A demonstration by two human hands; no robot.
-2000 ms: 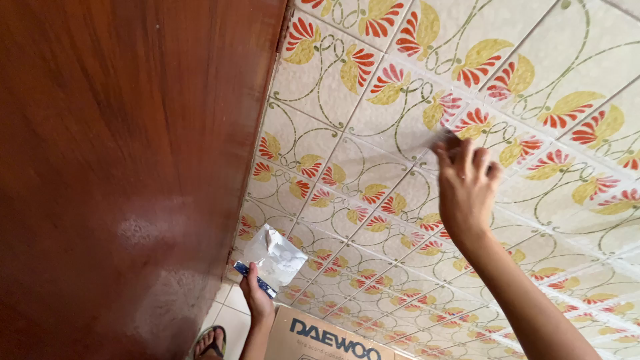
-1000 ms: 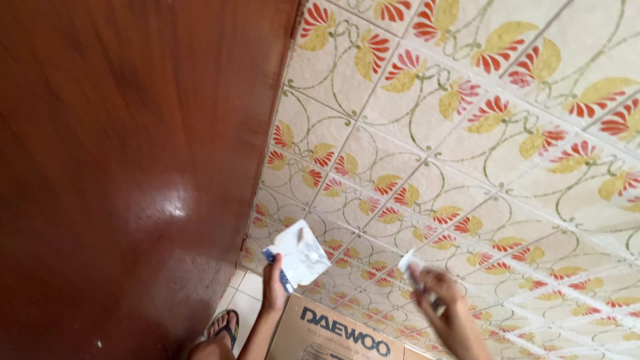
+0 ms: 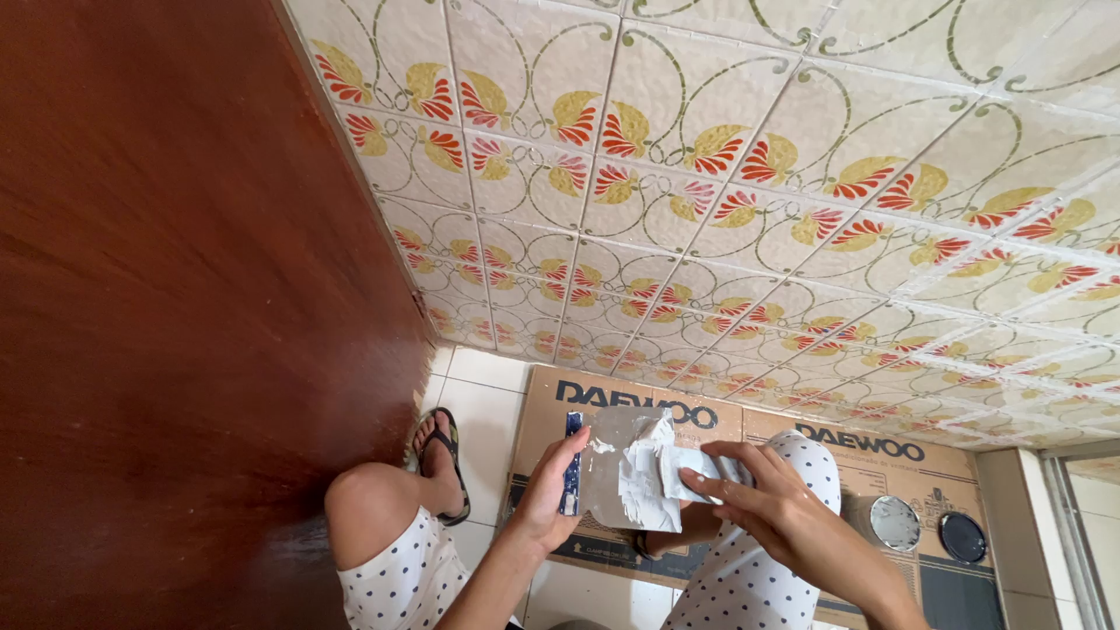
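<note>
My left hand (image 3: 556, 490) is closed on the blue handle of a wide metal filling blade (image 3: 612, 503), held low above the cardboard. White paste (image 3: 646, 477) lies thick over the right part of that blade. My right hand (image 3: 757, 490) grips a smaller putty knife (image 3: 691, 472), its paste-smeared blade touching the paste on the wide one; its handle is mostly hidden by my fingers. Behind both hands rises a wall of patterned tiles (image 3: 656, 219), with white paste smeared along several joints at the right.
A brown wooden door (image 3: 192, 306) borders the wall at left. Flattened cardboard (image 3: 542, 420) covers part of the white tiled floor (image 3: 481, 402). On it, at right, are an open can (image 3: 884, 522) and a dark round lid (image 3: 962, 536). My sandalled foot (image 3: 442, 464) is beside the cardboard.
My right hand has come down from the tiled wall to the wide blade in my left hand. The view has shifted so that my legs, the can and the lid now show.
</note>
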